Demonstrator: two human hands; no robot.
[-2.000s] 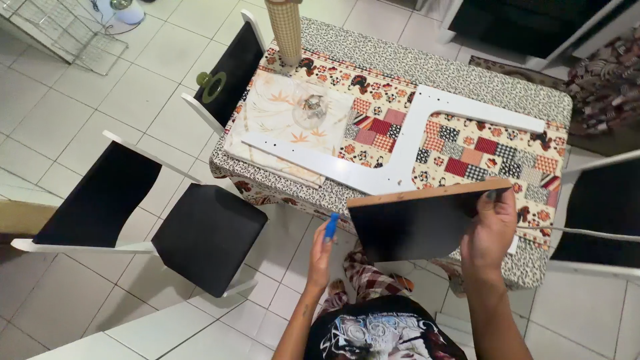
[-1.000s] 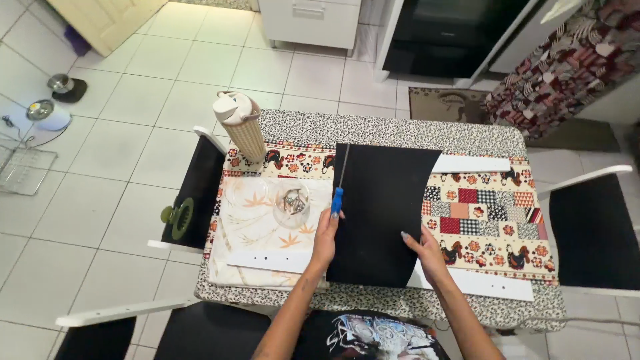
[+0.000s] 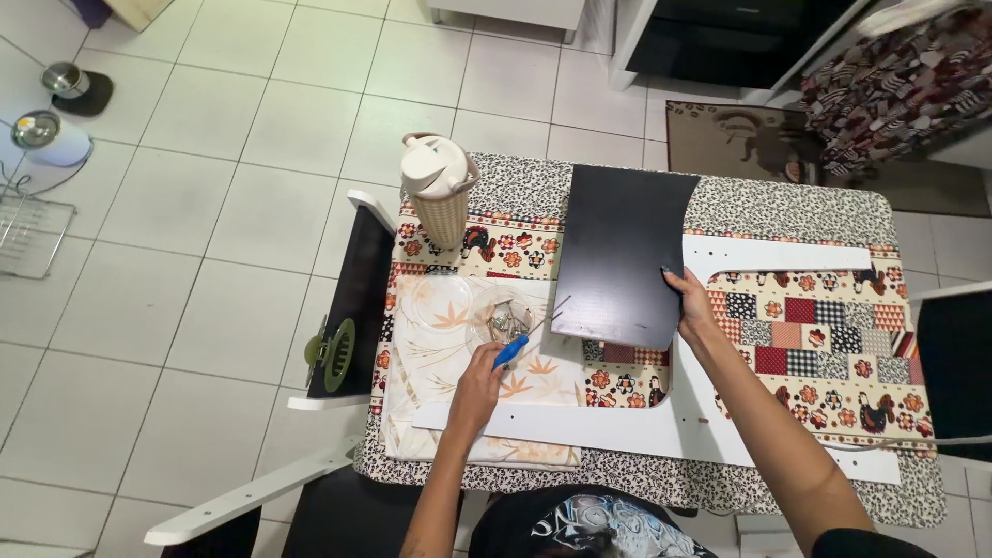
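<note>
My left hand (image 3: 478, 381) holds a screwdriver by its blue handle (image 3: 510, 353), right beside a clear round container (image 3: 502, 316) with screws in it. The screwdriver's shaft points up and right, towards the black panel. My right hand (image 3: 692, 302) grips the right edge of this black, curved-edged panel (image 3: 624, 256), which is over the middle of the table. A white frame piece with drilled holes (image 3: 620, 425) lies flat on the tablecloth, partly hidden by the panel and my right forearm. A folded, leaf-patterned cloth (image 3: 535, 380) lies under the container.
A beige thermos jug (image 3: 440, 194) stands at the table's back left corner. Chairs with black panels and white frames are at the left (image 3: 364, 287) and right (image 3: 957, 349). A green hair claw clip (image 3: 339, 355) hangs on the left chair. A cable (image 3: 914, 442) crosses the table's right side.
My left hand has moved off the black panel to the screw container, still with the screwdriver. My right hand has shifted to the panel's right edge. The view has turned since the oldest frame.
</note>
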